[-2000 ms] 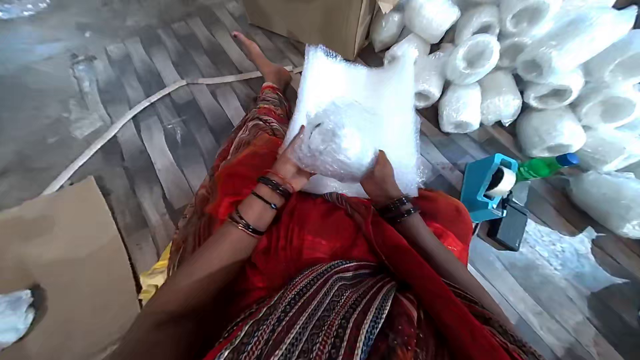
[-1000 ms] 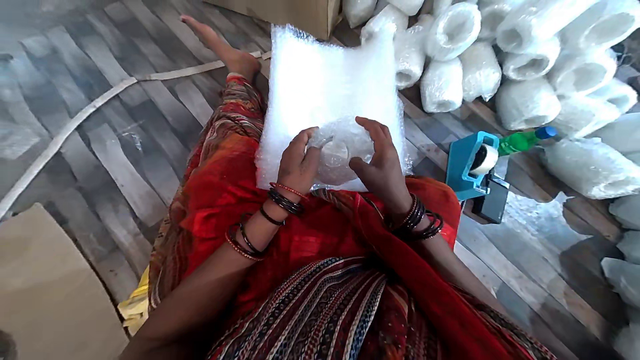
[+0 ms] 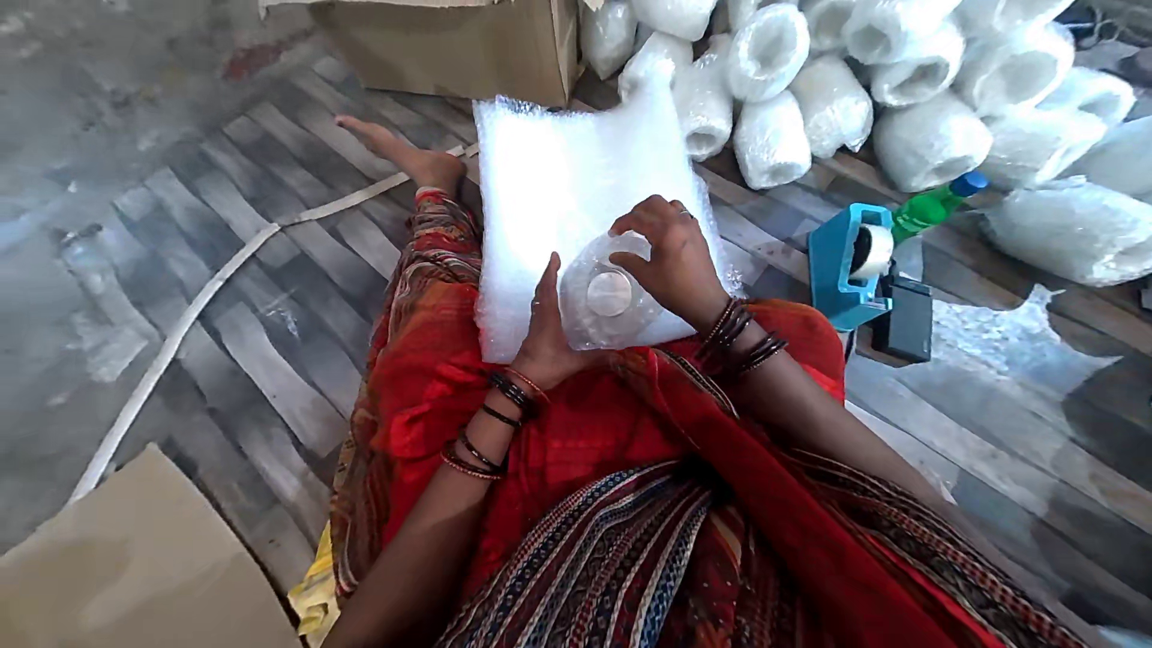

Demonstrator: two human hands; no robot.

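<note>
A clear, rounded item (image 3: 610, 292) with a round disc at its middle, seemingly glass or plastic, rests on white bubble-wrap sheets (image 3: 576, 171) across my lap. My left hand (image 3: 551, 337) is against its left and lower side, thumb raised, and seems to steady it. The fingertips and thumb of my right hand (image 3: 666, 256) pinch its upper right edge. Dark bangles are on both wrists. To the right stands a blue tape dispenser (image 3: 832, 270) with a roll of tape (image 3: 873, 250).
Several bubble-wrapped hollow items (image 3: 931, 144) are piled at upper right. A green bottle (image 3: 927, 211) with a blue cap lies behind the dispenser, beside a black box (image 3: 904, 319). A cardboard box (image 3: 450, 54) stands at the top; flat cardboard (image 3: 135, 558) lies lower left.
The clear item was lifted between both hands over the wrap two seconds ago; now it rests lower on the sheets. My right hand has moved to its upper edge.
</note>
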